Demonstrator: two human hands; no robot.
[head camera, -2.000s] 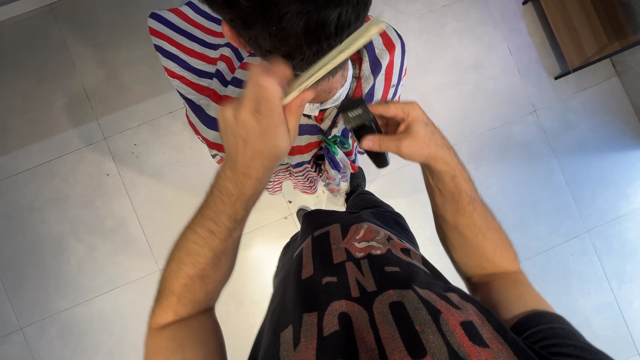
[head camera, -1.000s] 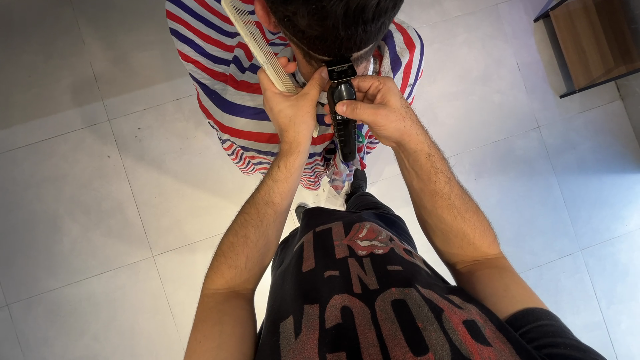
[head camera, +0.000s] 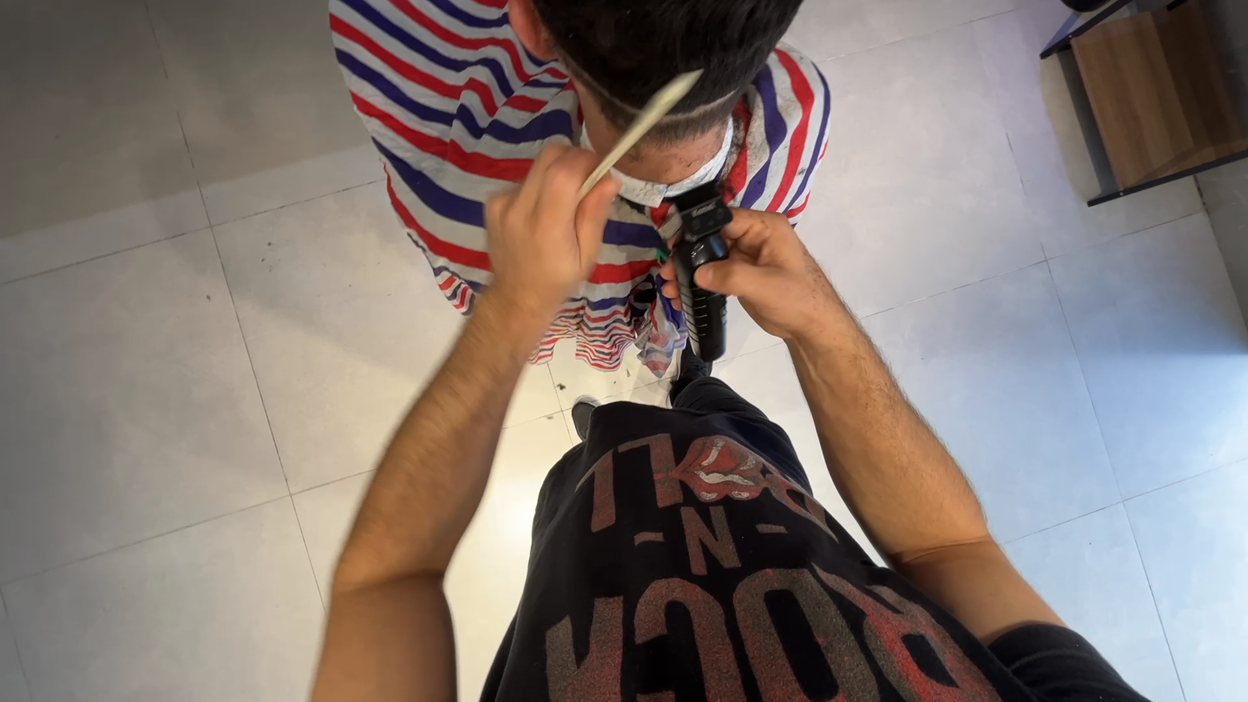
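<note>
A pale comb (head camera: 643, 127), seen nearly edge-on, is held in my left hand (head camera: 546, 219) close to the back of a seated person's head of dark hair (head camera: 673, 49). My right hand (head camera: 780, 268) grips a black hair clipper (head camera: 704, 263) just below the neck, its head pointing up toward the collar. A white neck strip (head camera: 673, 185) wraps the person's neck. The person wears a cape with red, white and blue stripes (head camera: 468, 127), dusted with hair clippings on the right shoulder. The blade edge of the clipper cannot be made out clearly.
A wooden shelf with a black metal frame (head camera: 1160, 93) stands at the upper right. Grey floor tiles (head camera: 146, 390) surround the person, with some hair clippings on them. My dark shoe (head camera: 583, 414) shows beneath my black printed shirt (head camera: 721, 585).
One second ago the comb lay left of the neck and both hands were together at the clipper. The left hand has raised the comb to the hair; the clipper has moved down from the nape.
</note>
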